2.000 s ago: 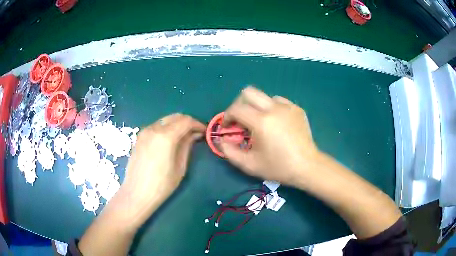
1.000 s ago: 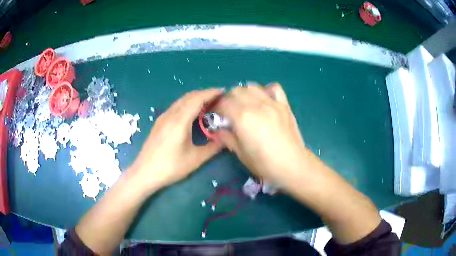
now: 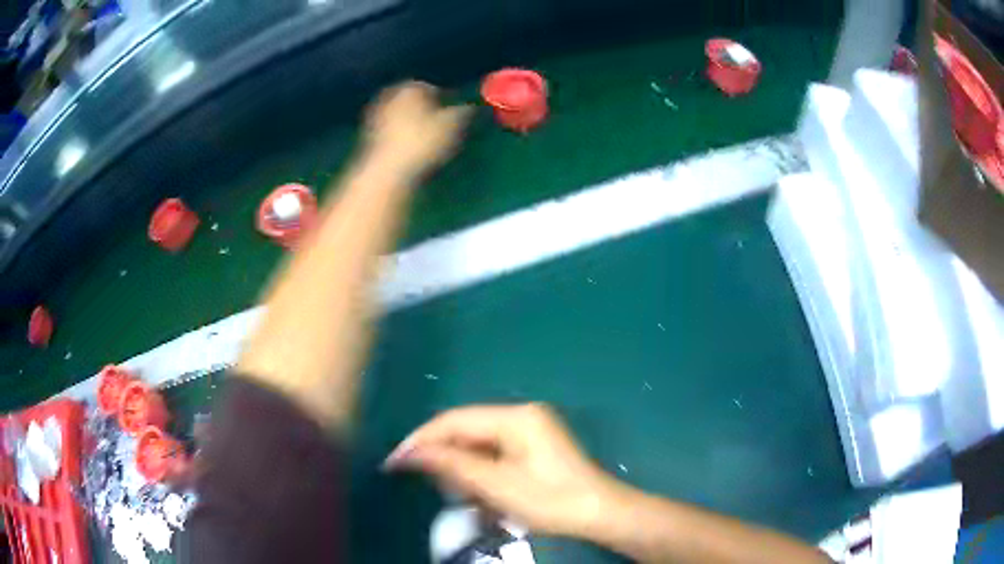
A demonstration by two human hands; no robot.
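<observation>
My left arm reaches over the green belt, and my left hand (image 3: 413, 127) is blurred, with its fingers just left of an orange-red housing (image 3: 515, 99) on the belt. A small gap shows between them and I see nothing held. My right hand (image 3: 512, 468) hovers low over the dark green bench, fingers loosely curved, with nothing visible in it. Below it, white wired modules (image 3: 515, 548) and a blurred whitish thing (image 3: 454, 533) are partly cut off by the bottom edge. Whitish toothed discs (image 3: 143, 527) lie heaped at the lower left, partly behind my left sleeve.
More housings lie on the belt, one with a white insert (image 3: 288, 214) beside my left forearm and another (image 3: 733, 68) at the right. Three housings (image 3: 141, 409) stand near a red tray (image 3: 46, 485). A white-grey rail (image 3: 595, 215) divides belt and bench. Long white pieces (image 3: 870, 297) stand at right.
The view has swung toward the belt. My left hand has left the housing both hands were working on and reached over the belt. My right hand is now apart from it, without the housing.
</observation>
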